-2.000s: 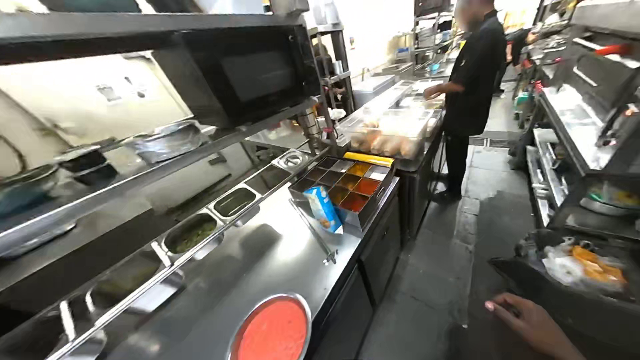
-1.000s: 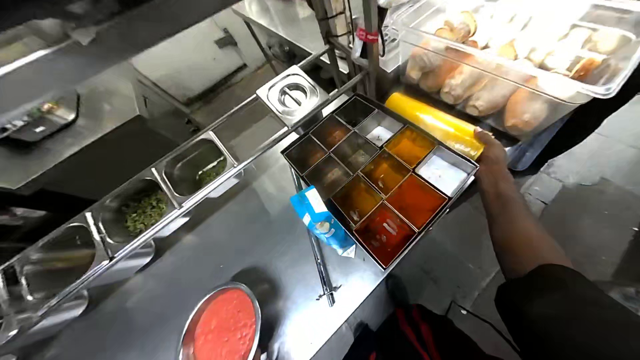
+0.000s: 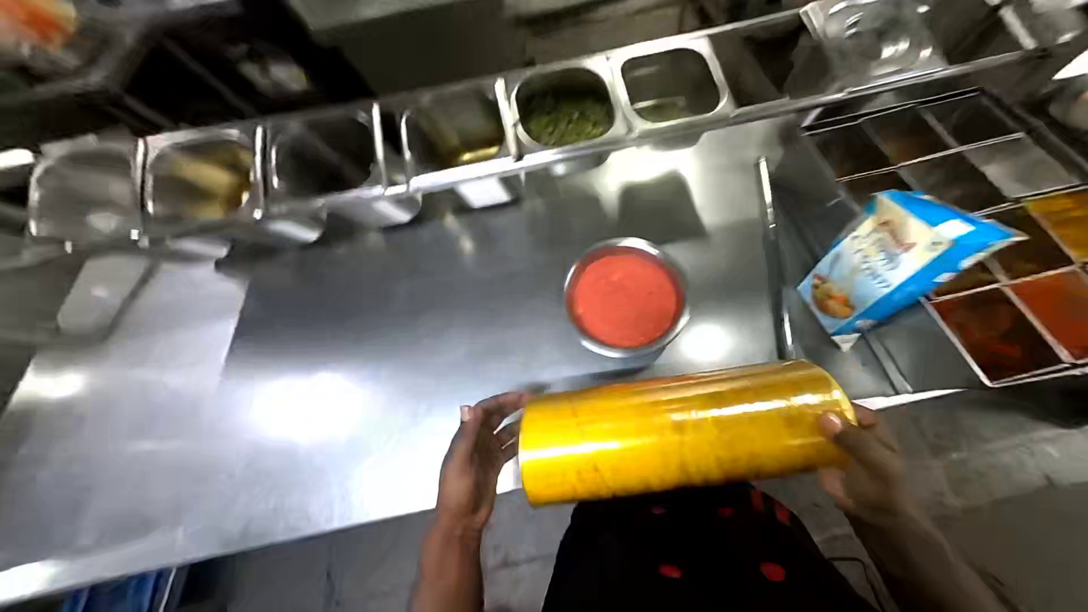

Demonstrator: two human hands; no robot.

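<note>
A thick roll of yellow plastic film [image 3: 680,432] lies level across the front of my body, over the counter's front edge. My right hand [image 3: 863,455] grips its right end, thumb on top. At its left end is my left hand [image 3: 483,459], fingers spread and curved by the rim; whether they touch it is unclear. Just beyond the roll, a round metal bowl of red sauce [image 3: 626,297] stands on the steel counter [image 3: 382,314]. A blue and white carton [image 3: 901,259] leans beside the spice box [image 3: 986,297] on the right.
A rail of steel pans [image 3: 565,110] runs along the counter's back, one holding chopped green herbs. A clear lidded container or lid [image 3: 875,38] sits at the back right. A pale flat object [image 3: 104,293] lies at the left. The counter's front edge passes below my hands.
The yellow roll, earlier beyond the spice box with my right hand at its end, is now in front of my body. My left hand has come into view. The view has swung left.
</note>
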